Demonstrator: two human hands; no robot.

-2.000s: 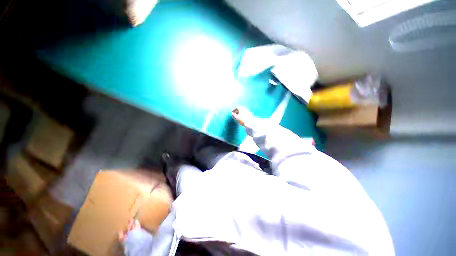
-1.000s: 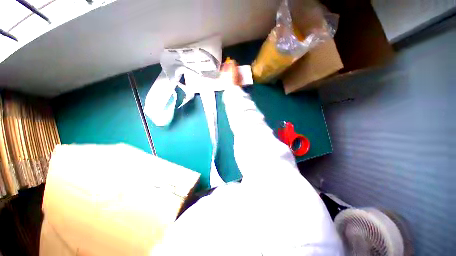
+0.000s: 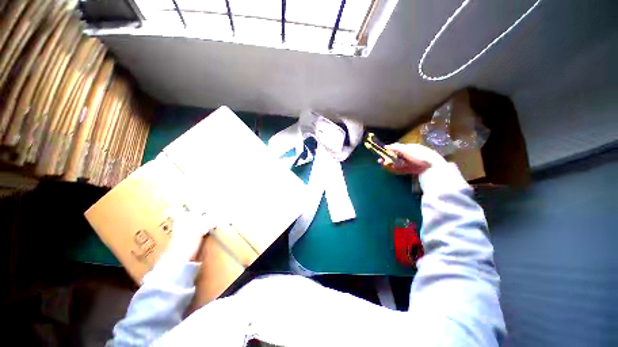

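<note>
A flat carton (image 3: 237, 169) with dark print lies tilted over the green table's left part, its upper face glaring white. My left hand (image 3: 192, 237) is on the carton's face, washed out by glare; I cannot tell whether its fingers grip anything. My right hand (image 3: 409, 158) holds a slim yellow and black utility knife (image 3: 379, 148) above the table, right of the white heap. The white label strip (image 3: 312, 203) runs from the crumpled heap (image 3: 328, 133) down over the table's front edge.
A tall stack of flat cartons (image 3: 74, 101) stands at the left by the barred window (image 3: 271, 24). A red tape dispenser (image 3: 408, 244) lies near the table's front right. An open carton (image 3: 498, 142) with clear plastic (image 3: 452, 132) stands at the right end. A white cord hangs on the wall.
The view has swung left. The carton has come further up over the table, with my left hand now visible on it. My right hand has moved right from the white heap and now shows the knife.
</note>
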